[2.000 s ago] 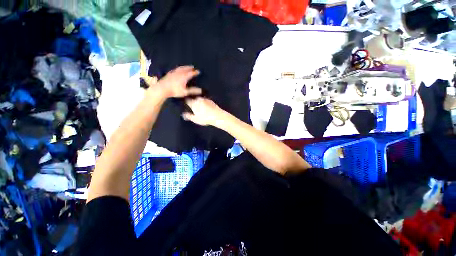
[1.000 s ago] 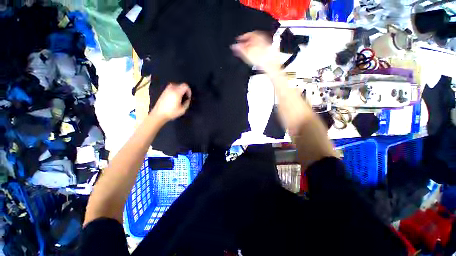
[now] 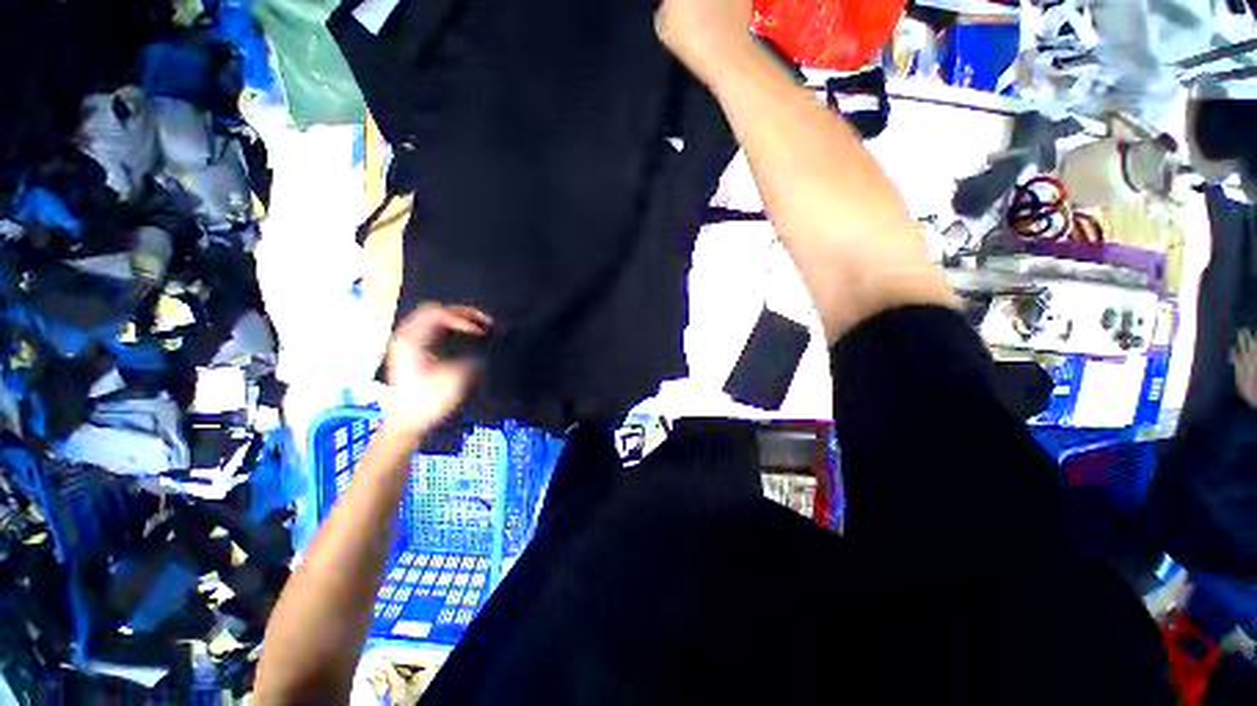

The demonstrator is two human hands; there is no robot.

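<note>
A large pile of black garment panels [image 3: 552, 207] lies on the white table left of the sewing machine. My left hand [image 3: 438, 361] is at the pile's near left corner; it is blurred, with curled fingers, and I cannot tell whether it grips the cloth. My right hand [image 3: 703, 31] is at the top edge of the picture, over the far right part of the pile; its fingers are partly cut off. A small black cut piece [image 3: 769, 360] lies flat on the table right of the pile.
A white sewing machine [image 3: 1061, 306] stands at the right, partly behind my right arm. A blue basket [image 3: 448, 503] is below the table edge. A red plastic bag [image 3: 831, 31] lies behind the panels. Fabric heaps [image 3: 152, 317] fill the left. Another person's hand [image 3: 1245, 366] shows at the right edge.
My right hand has moved from the middle of the panels to their far right side. My left hand has moved down to the near left corner. The view has shifted slightly.
</note>
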